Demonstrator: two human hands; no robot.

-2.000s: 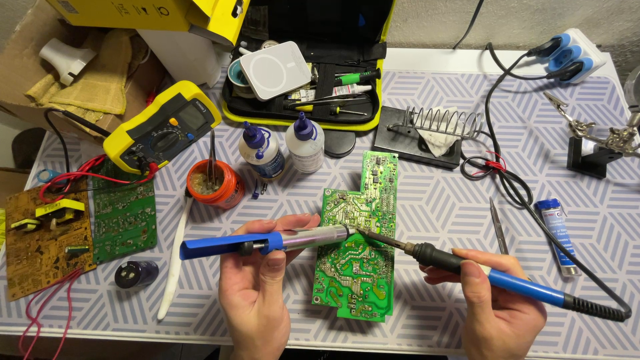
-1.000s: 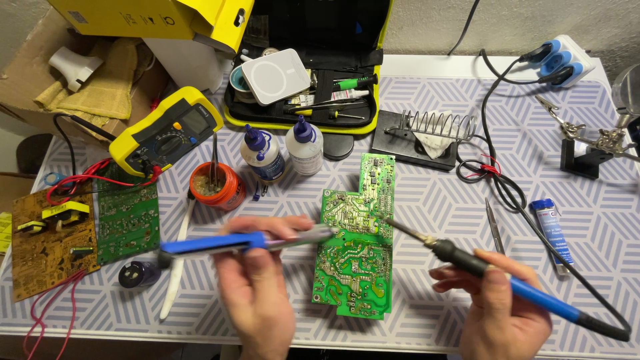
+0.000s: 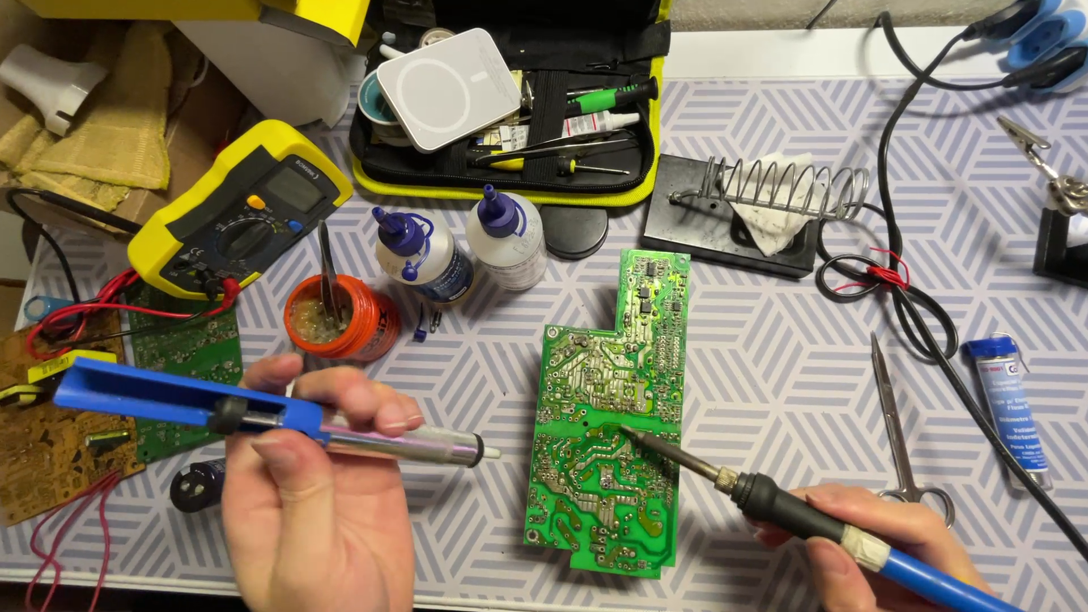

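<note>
My left hand (image 3: pixel 327 476) holds a blue and silver desoldering pump (image 3: pixel 365 438), its white nozzle pointing right, a short way left of the board. A green printed circuit board (image 3: pixel 608 476) lies solder side up on the patterned table. My right hand (image 3: pixel 875 544) grips a soldering iron (image 3: pixel 790 506) with a blue and black handle; its tip is at the middle of the board, and whether it touches cannot be told. Behind the pump stands an orange jar (image 3: pixel 357 327) of amber flux-like stuff with tweezers (image 3: pixel 327 263) in it.
A yellow multimeter (image 3: pixel 246 212), two bottles (image 3: pixel 425 263) with purple caps and an open tool case (image 3: pixel 510 183) stand behind. An iron stand (image 3: pixel 722 229) is at the back right. Scissors (image 3: pixel 892 425), a blue tube (image 3: pixel 1011 408) and the iron's cable (image 3: pixel 943 365) lie right. Other boards (image 3: pixel 183 382) lie left.
The pump's nozzle, at the board beside the iron's tip two seconds ago, has moved left off the board. The iron's tip has shifted a little lower on the board. The view has moved closer.
</note>
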